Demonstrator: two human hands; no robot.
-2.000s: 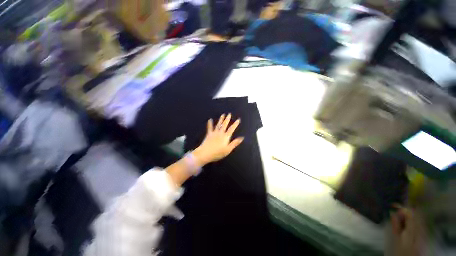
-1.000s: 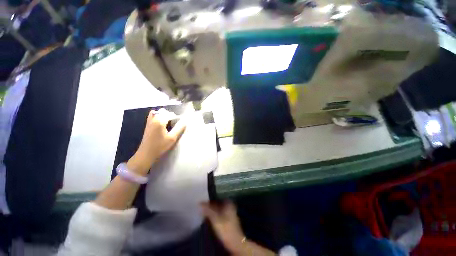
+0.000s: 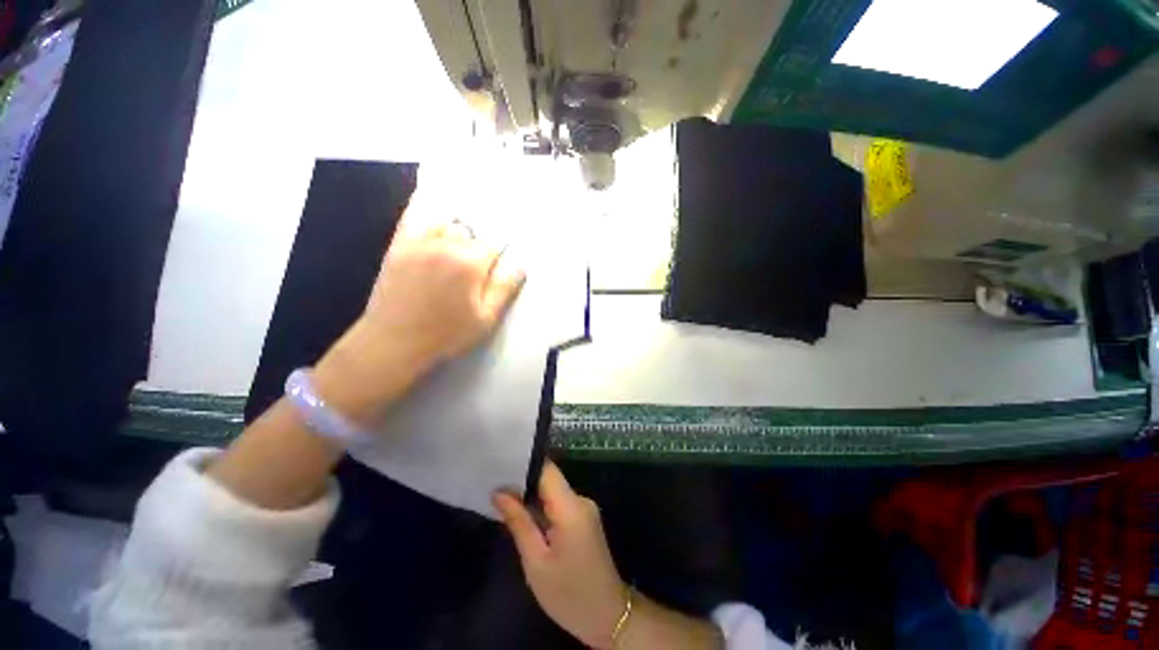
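A white-faced piece [image 3: 489, 394] lies on a black fabric panel [image 3: 333, 254], in front of the needle area of the sewing machine [image 3: 597, 108]. A thin black edge shows along the right side of the white piece. My left hand [image 3: 439, 286] presses flat on the white piece, fingers near the presser foot, which is lost in lamp glare. My right hand [image 3: 559, 552] pinches the lower right corner of the white piece and black cloth, below the table's front edge.
A squarish black stack [image 3: 765, 229] lies right of the needle. A long black stack [image 3: 95, 216] hangs over the left table edge. Small snips [image 3: 1027, 305] lie on the machine base. A yellow label [image 3: 888, 178] is by the pillar. A red basket [image 3: 1080, 546] is lower right.
The view has swung to the machine and moved closer. My right hand has come up to the cloth's lower corner and taken hold. My left hand stays on the white piece.
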